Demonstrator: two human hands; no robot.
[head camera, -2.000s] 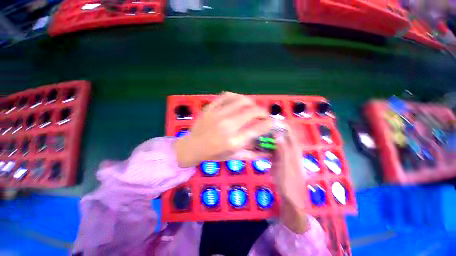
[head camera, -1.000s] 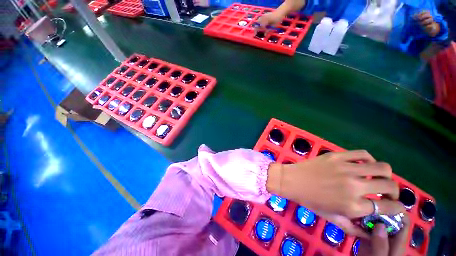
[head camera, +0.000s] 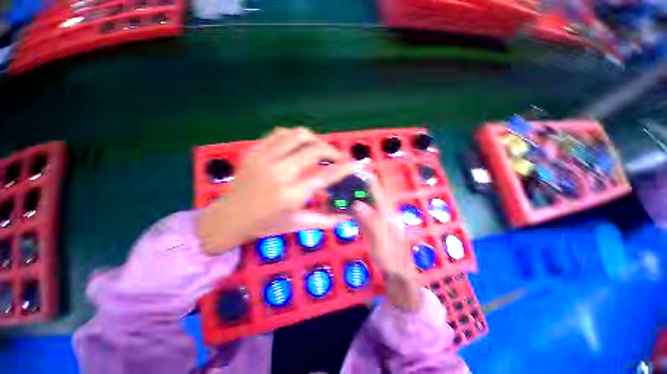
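Observation:
A round dark watch head with two green marks on its face is held between my two hands above the middle of the red compartment tray. My left hand holds it from the left, fingers curled over its far side. My right hand holds it from the right and near side. The tray's pockets hold dark discs and several discs with blue film; one at the right is white. My hands hide some pockets. The picture is blurred.
A second red tray of dark discs lies at the left. A red bin of multicoloured clips is at the right, with a small black box beside it. A small-pocket tray shows under the near right corner. More red trays lie across the green bench.
The view has swung back from the left to face the tray, bringing the clip bin into view. Both hands still hold the watch head with its green marks facing up.

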